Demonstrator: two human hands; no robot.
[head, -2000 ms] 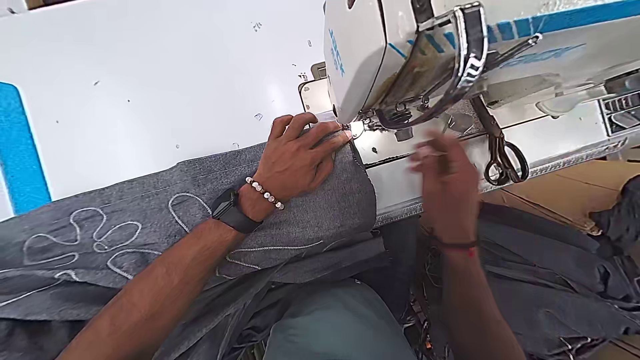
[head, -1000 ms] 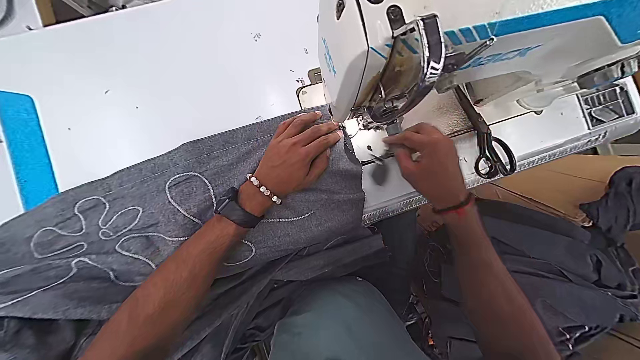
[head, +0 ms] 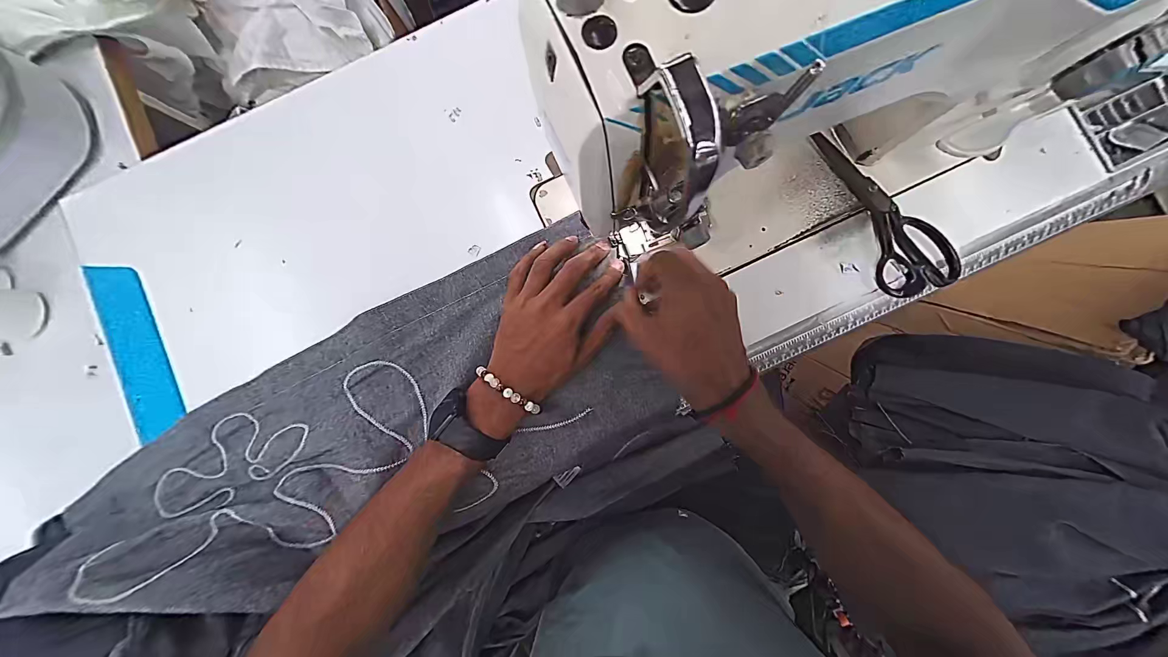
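Dark grey denim cloth (head: 438,338) with white cord stitched in flower-like loops lies across the machine bed and my lap. Flat on it, fingers spread, rests my left hand (head: 547,319), its fingertips beside the presser foot (head: 634,239) of a Jack sewing machine (head: 584,119). My right hand (head: 689,324) is curled at the cloth's edge just in front of the foot, with a small pale-tipped object, too unclear to name, between its fingers. The needle area is partly hidden by machine parts.
Black-handled scissors (head: 899,237) lie on the bed right of the foot. A measuring tape strip (head: 821,330) runs along the table's front edge. Dark folded fabric (head: 985,456) and brown cardboard (head: 1049,274) are at the right. White cloth (head: 274,36) is heaped at the upper left.
My right hand has moved left from beside the machine's foot to the cloth's edge, close to my left hand. My left hand stays flat on the cloth.
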